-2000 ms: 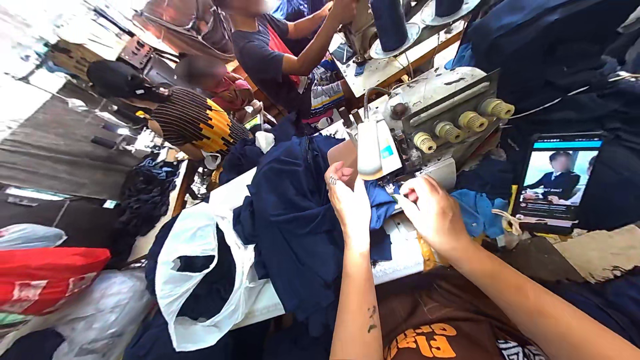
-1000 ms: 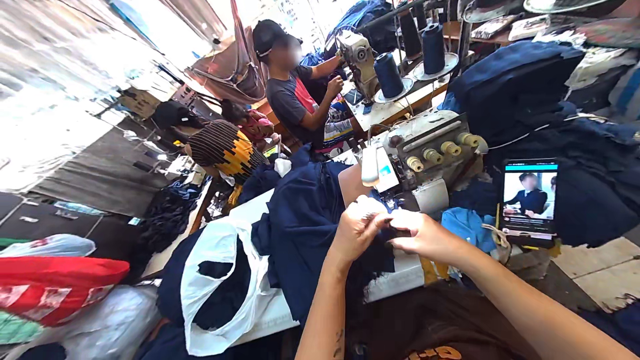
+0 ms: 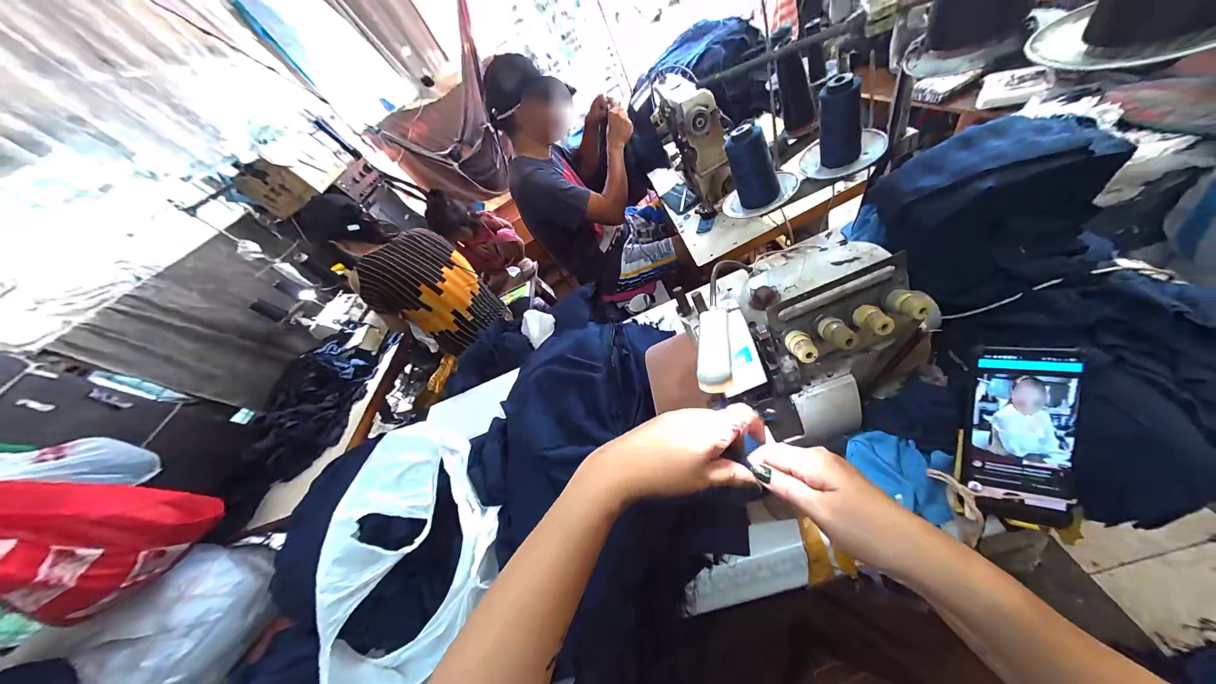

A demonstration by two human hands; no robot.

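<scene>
My left hand (image 3: 670, 456) and my right hand (image 3: 817, 480) meet in front of an overlock sewing machine (image 3: 836, 323). Between their fingertips they pinch the edge of dark navy fabric (image 3: 579, 399), which spreads left over the white machine table (image 3: 750, 575) and hangs down at its front. Something small and dark shows at the right fingertips; what it is cannot be told. The machine's needle area is partly hidden behind my hands.
A white plastic bag (image 3: 399, 494) with dark cloth lies left. Right are light-blue cloth (image 3: 898, 470), a smartphone (image 3: 1021, 427) with a lit screen and piled navy fabric (image 3: 997, 199). Beyond, a co-worker (image 3: 560, 190) sits near another sewing machine (image 3: 693, 133) with thread cones (image 3: 750, 166); others sit left.
My hands, a little apart two seconds ago, are now together at the fabric edge. The co-worker's hands have left the far sewing machine and are raised together. The view has shifted.
</scene>
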